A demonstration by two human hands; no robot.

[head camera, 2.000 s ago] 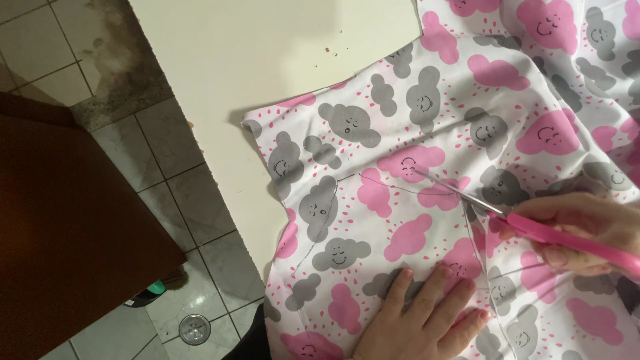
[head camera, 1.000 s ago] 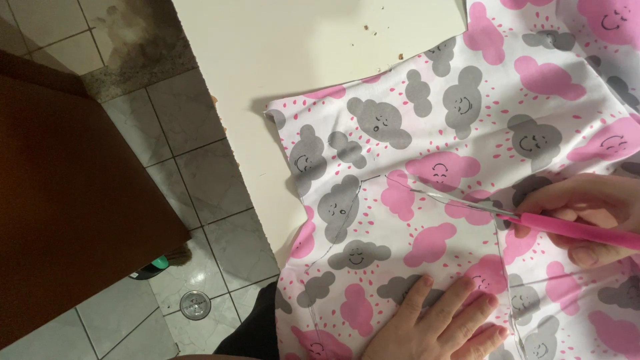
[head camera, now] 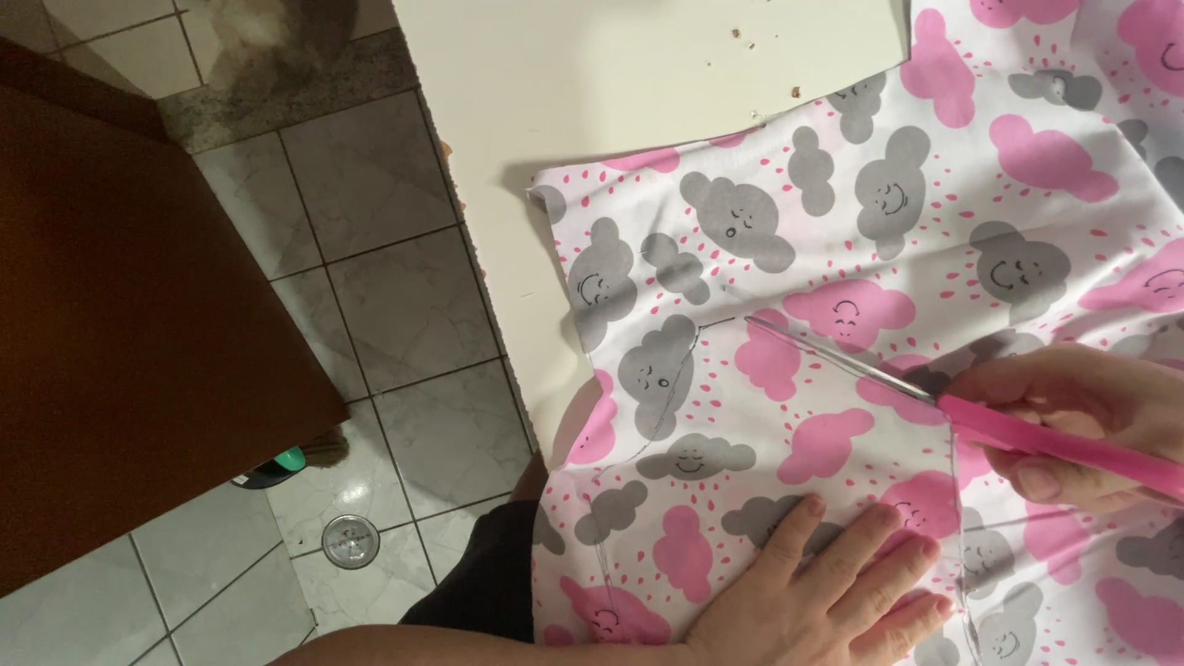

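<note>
White fabric printed with pink and grey clouds [head camera: 814, 444] lies over the table, a thin dark outline drawn on it. My right hand [head camera: 1082, 425] is closed around pink-handled scissors [head camera: 1045, 435] at the right. Their blades reach up and left, nearly together, with the tips at the drawn line near the fabric's upper middle. A cut edge runs down the fabric from below the blades. My left hand [head camera: 823, 592] rests flat on the fabric at the bottom, fingers apart, left of that cut, holding nothing.
The pale table top [head camera: 555, 83] shows a chipped left edge and small crumbs near the fabric. Left of it is a tiled floor [head camera: 398, 305] with a round metal drain [head camera: 351, 541]. A brown wooden panel [head camera: 139, 333] stands at the far left.
The scissors' tips have moved left along the drawn line, and the cut through the fabric has lengthened. My left hand stays pressed on the fabric. The view has shifted somewhat.
</note>
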